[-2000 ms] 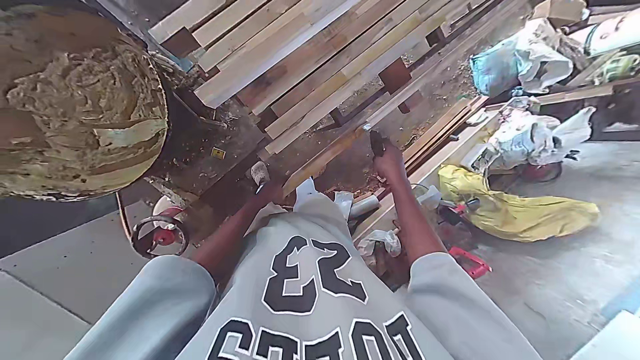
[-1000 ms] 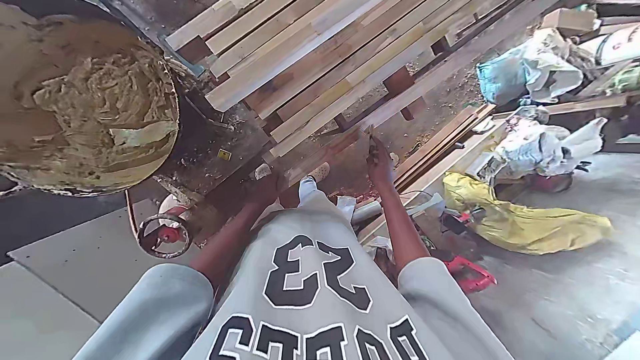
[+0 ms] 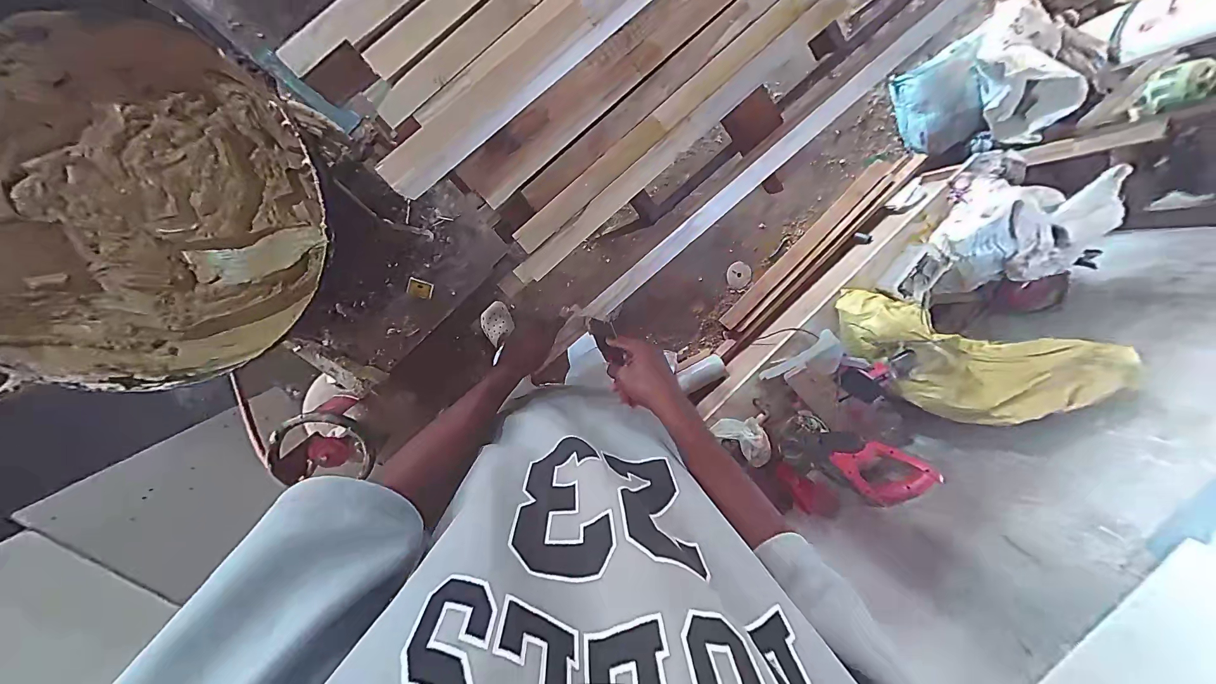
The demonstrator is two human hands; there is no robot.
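Note:
My left hand (image 3: 528, 344) is at the near end of a long, narrow wooden strip (image 3: 698, 214); its fingers are dark and blurred, and its grip cannot be made out. My right hand (image 3: 638, 369) is closed on a small dark object (image 3: 604, 334), whose kind is unclear, close beside the same end of the strip. Beyond both hands, several wooden boards (image 3: 560, 114) lie side by side on dark cross pieces.
A large round container (image 3: 323, 237) of brown, lumpy material stands at left, above a red valve with a round handle (image 3: 323, 448). At right are stacked wooden strips (image 3: 817, 252), a yellow plastic sheet (image 3: 1021, 378), plastic bags (image 3: 1007, 228) and a red saw handle (image 3: 888, 473).
My right hand has come down and inward, nearer to my left hand and my body. The narrow strip's near end now lies by my hands.

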